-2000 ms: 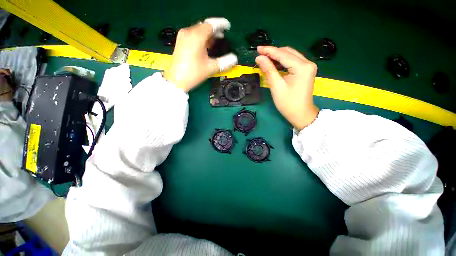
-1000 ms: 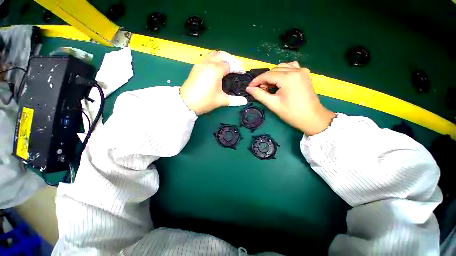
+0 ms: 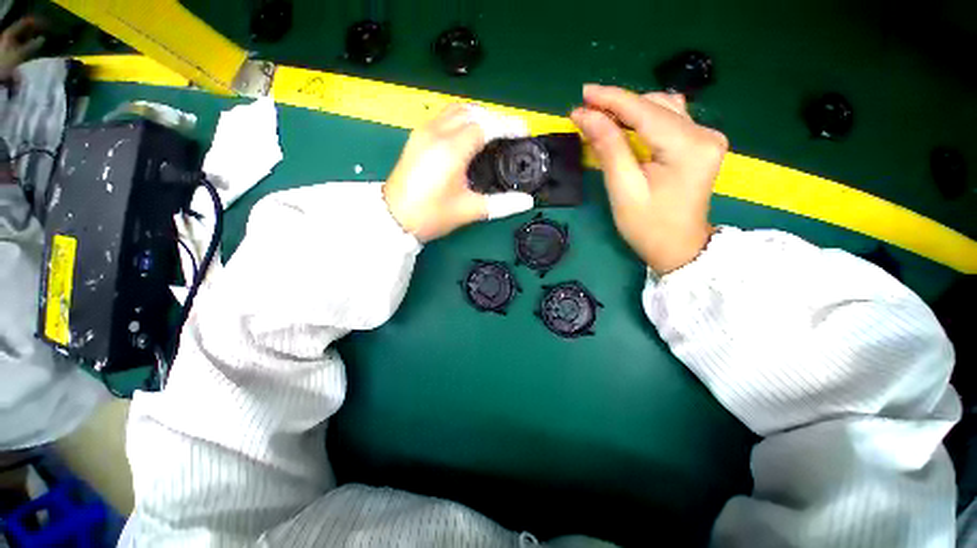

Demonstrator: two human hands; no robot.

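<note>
My left hand [image 3: 437, 180], with white cots on thumb and finger, grips the left end of the black holding fixture [image 3: 565, 171]. A round black watch case [image 3: 523, 166] sits in the fixture's recess. My right hand [image 3: 659, 166] is raised to the right of the fixture, thumb and forefinger pinched together; whether a thin tool or tiny part is between them cannot be told. Three loose watch cases lie on the green mat just below: one upper [image 3: 541, 243], one left [image 3: 491, 286], one right [image 3: 568, 308].
A yellow strip [image 3: 354, 102] crosses behind the fixture. More black cases [image 3: 459, 50] lie beyond it. A yellow bar [image 3: 171, 37] is upper left. A black control box [image 3: 113, 252] with a cable and crumpled white paper [image 3: 244, 145] are left. Another person's hand [image 3: 19, 43] shows at upper left.
My right hand has moved off the fixture, up and right. My left hand, off the fixture at first, now holds it. The cases beyond the strip have shifted right.
</note>
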